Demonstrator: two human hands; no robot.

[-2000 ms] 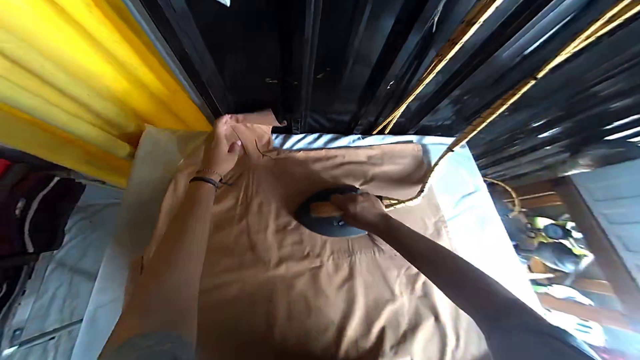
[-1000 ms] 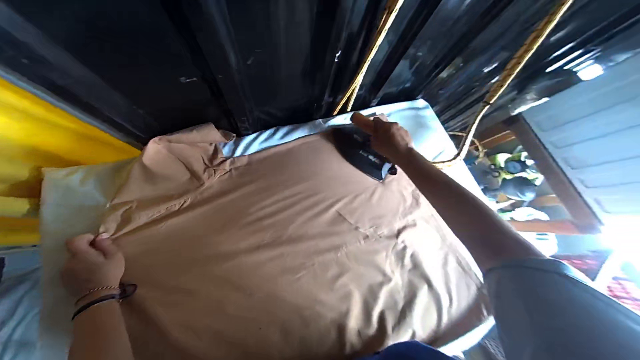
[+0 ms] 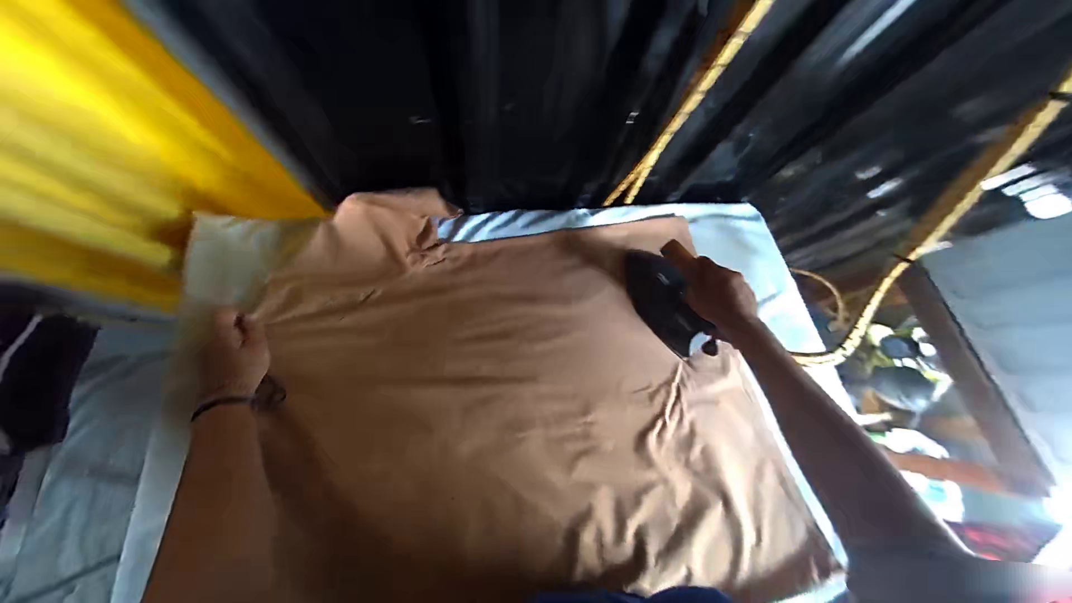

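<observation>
A tan cloth garment (image 3: 469, 360) lies spread over a board covered in pale cloth (image 3: 729, 219), smooth in the middle and creased at the lower right. My right hand (image 3: 722, 293) grips the wooden handle of a dark clothes iron (image 3: 657, 293), which rests on the garment near its upper right corner. At the garment's left edge, my left hand (image 3: 237, 352) is closed on the fabric, a dark bracelet on its wrist. A bunched fold of the garment lies at the upper left.
Dark corrugated metal wall (image 3: 519, 109) rises behind the board. A yellow curtain (image 3: 100, 151) hangs at left. A yellow rope-like cord (image 3: 888, 293) loops down at right. Dark clothing (image 3: 38, 377) is at far left; cluttered shelves (image 3: 909, 385) stand at right.
Two seconds ago the iron was near the garment's middle; it is now at the upper right. My left hand has moved from the bunched fold at the top down to the left edge.
</observation>
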